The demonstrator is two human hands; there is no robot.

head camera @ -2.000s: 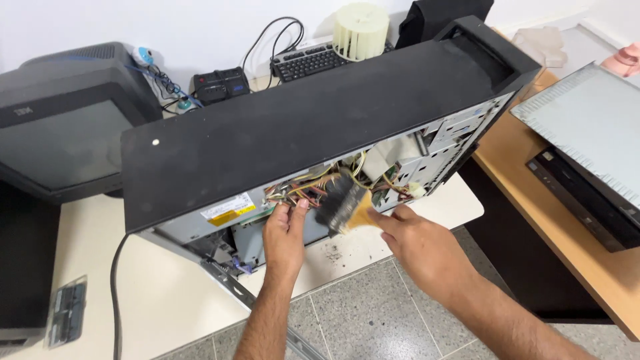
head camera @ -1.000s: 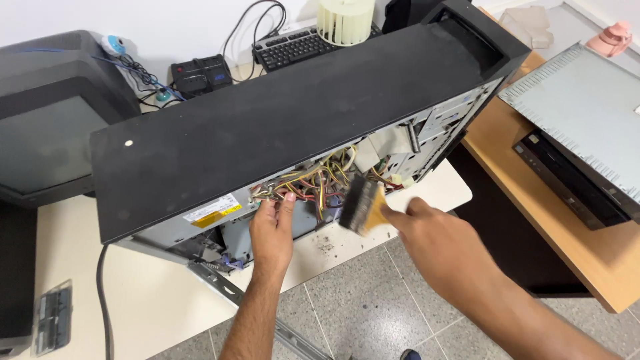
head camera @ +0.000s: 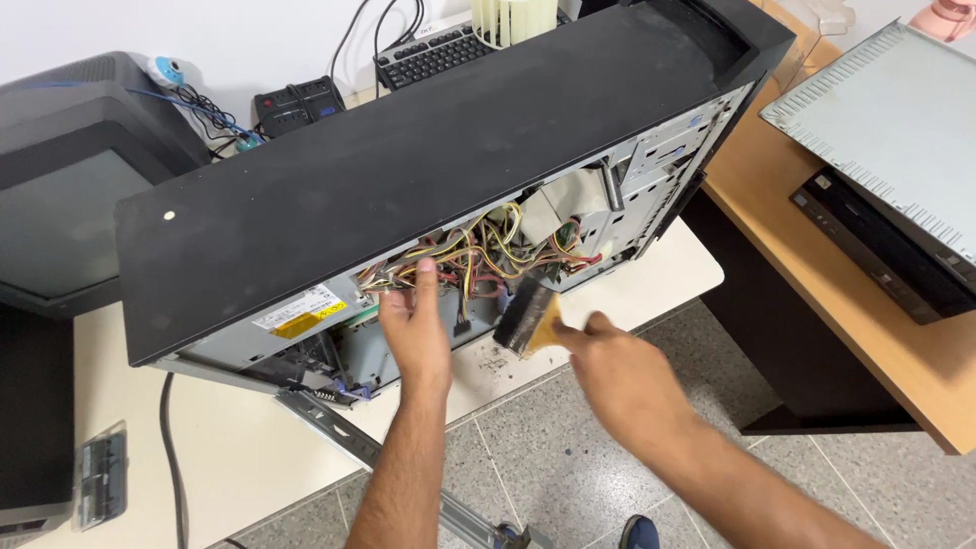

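A black desktop computer case [head camera: 427, 160] stands on a cream table with its side uncovered. Inside it hangs a tangle of power supply cables [head camera: 488, 248]; a power supply unit [head camera: 297, 316] with a yellow label lies to their left. My left hand [head camera: 418, 328] holds part of the cable bundle between thumb and fingers. In my right hand [head camera: 621, 366] is the wooden handle of a wide paintbrush [head camera: 528, 314], its dark bristles tilted up and left beside the case opening, just below the cables. Dark debris [head camera: 496, 364] lies on the table edge under the brush.
A CRT monitor [head camera: 76, 183] stands at the left, with a keyboard [head camera: 435, 55] and a black power unit [head camera: 299, 105] behind the case. A metal cover panel [head camera: 900, 122] and a black front bezel [head camera: 877, 236] lie on the wooden desk at the right. A metal rail [head camera: 335, 431] juts out below the case.
The case and table now sit lower and nearer in the view. The brush stays in my right hand near the opening, and my left hand remains at the cables.
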